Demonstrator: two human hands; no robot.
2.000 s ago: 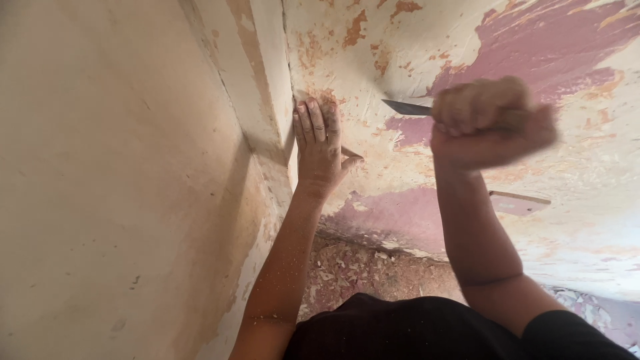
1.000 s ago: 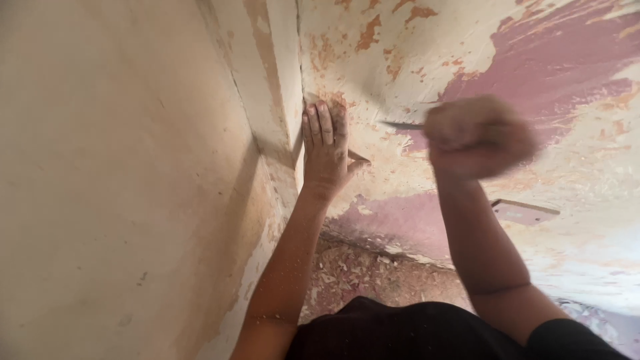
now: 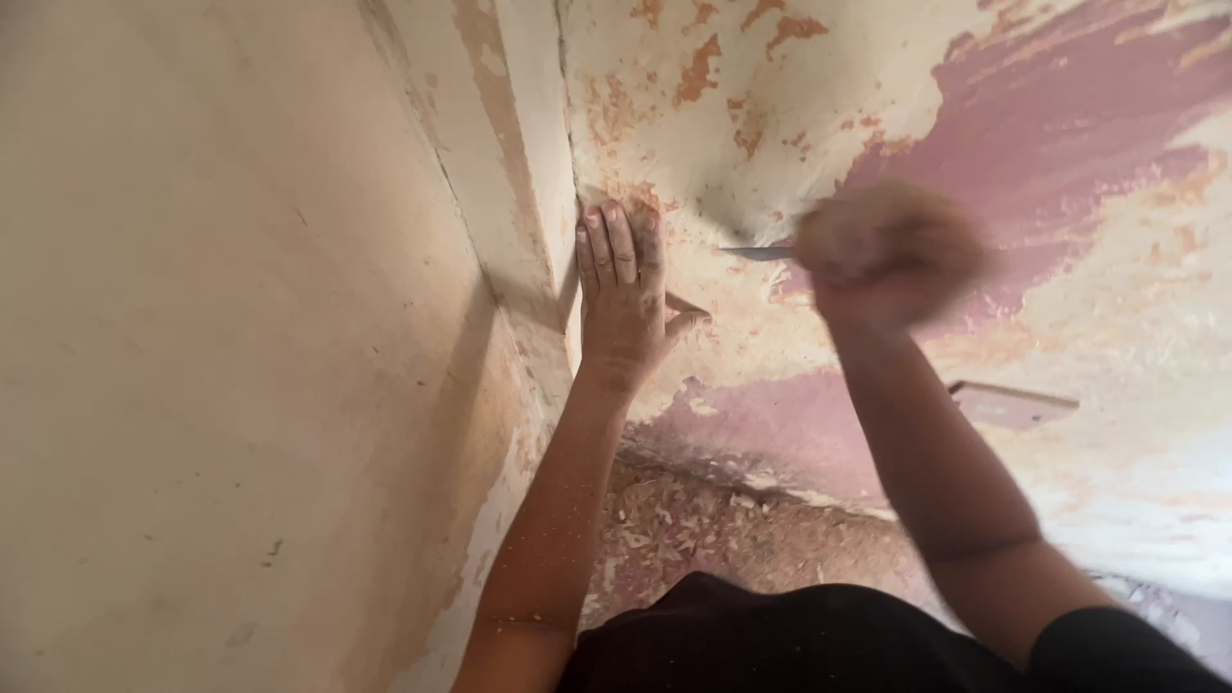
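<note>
My left hand (image 3: 626,298) lies flat against the patchy painted wall (image 3: 751,346), close to the corner, with the thumb spread from the fingers and nothing held. To its right, my right hand (image 3: 885,250), blurred, is closed around a tool whose handle the fist hides. The tool's thin metal blade (image 3: 758,253) points left toward my left hand, over cream paint beside a purple patch (image 3: 1020,135). Whether the blade touches the wall cannot be told.
A plain beige wall surface (image 3: 241,337) fills the left side, meeting a boxed-out edge (image 3: 539,144) at the corner. A wall plate or socket cover (image 3: 1015,404) is right of my right forearm. Paint flakes (image 3: 664,529) litter the floor below.
My right hand stays blurred in every frame, gripping the blade, whose tilt varies slightly. My left hand keeps its place on the wall.
</note>
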